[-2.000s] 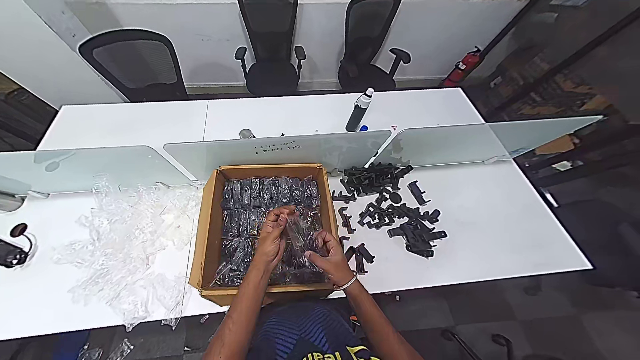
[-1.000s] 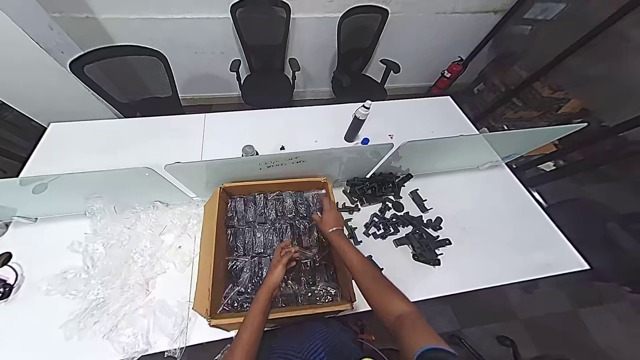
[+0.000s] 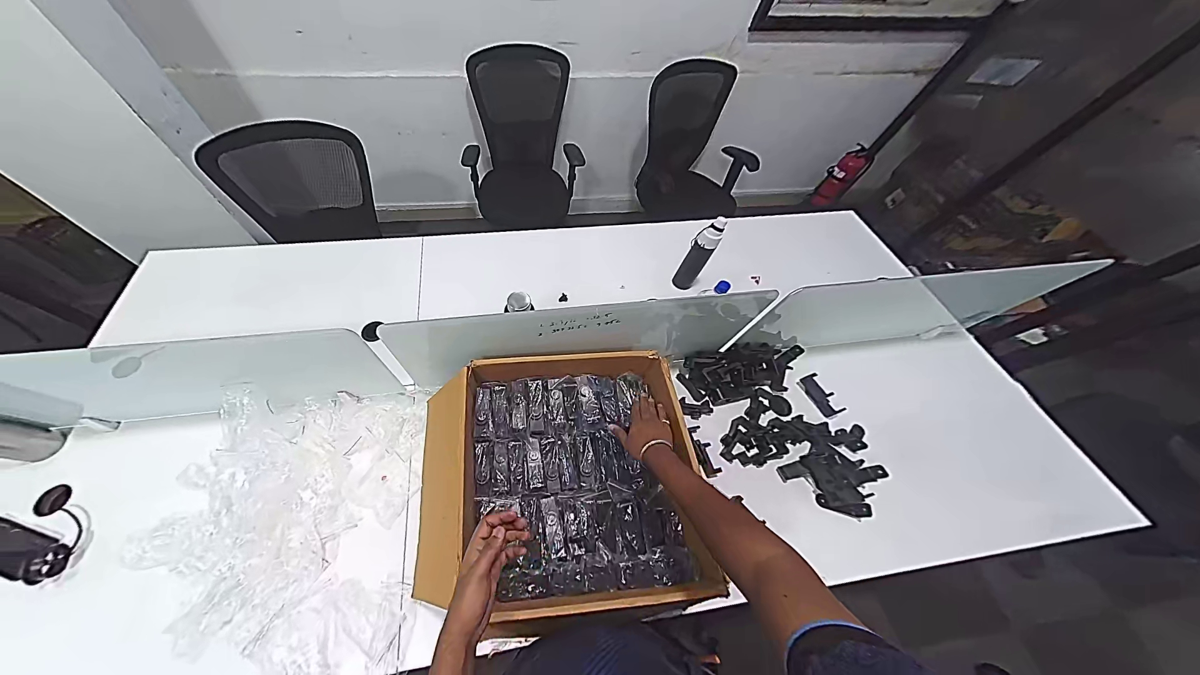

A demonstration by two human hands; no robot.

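Note:
An open cardboard box (image 3: 448, 506) stands before me, filled with rows of dark parts in clear plastic wrap (image 3: 553, 461). My right hand (image 3: 647, 427) lies on the wrapped parts at the box's far right corner, fingers spread; whether it grips one cannot be told. Over the near left part of the box is my left hand (image 3: 497, 544), fingers loosely curled and apart, with nothing seen in it. Loose black plastic parts (image 3: 825, 469) lie in heaps right of the box. A pile of crumpled clear plastic bags (image 3: 281, 506) covers the table at its left.
A frosted glass divider (image 3: 581, 323) runs behind the box. Beyond it stand a dark bottle (image 3: 698, 253) and a small jar (image 3: 517, 301) on the white table (image 3: 281, 286). A black headset-like device (image 3: 37, 548) lies at the far left. Mesh chairs (image 3: 520, 131) stand behind.
Two seconds ago both hands were together over the box with a clear wrapped item. My right hand has since moved to the far right corner, while my left is at the near left.

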